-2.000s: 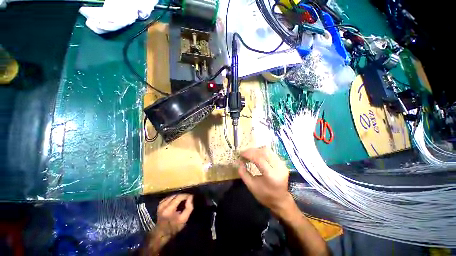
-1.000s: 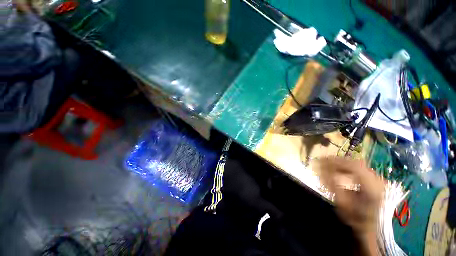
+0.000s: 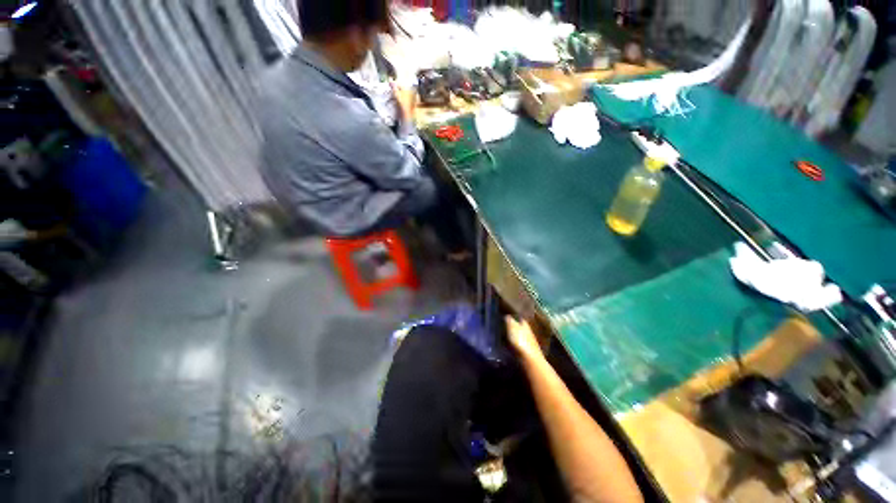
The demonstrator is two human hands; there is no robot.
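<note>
The view is turned to the left of the bench. One bare forearm rises from the lower right along the bench's front edge; it appears to be my right arm. My right hand [image 3: 521,337] is small and partly hidden beside the edge, so its fingers and any hold are unclear. My left hand is not visible. A shiny blue plastic bag [image 3: 460,322] shows just left of that hand, behind my dark-clothed lap. A small pale, yellowish item [image 3: 490,475] lies low at the lap, too blurred to name.
A person in grey [image 3: 329,138] sits at the upper left by a red stool [image 3: 373,267]. On the green mat [image 3: 629,334] stand a yellow-liquid bottle [image 3: 635,201] and white crumpled material [image 3: 783,278]. The black fan [image 3: 761,418] is on the tan board [image 3: 678,422], lower right.
The view has swung further left. The right hand has left the area by the iron and is now at the bench's front edge. The iron and the cable bundle have gone towards or past the right rim.
</note>
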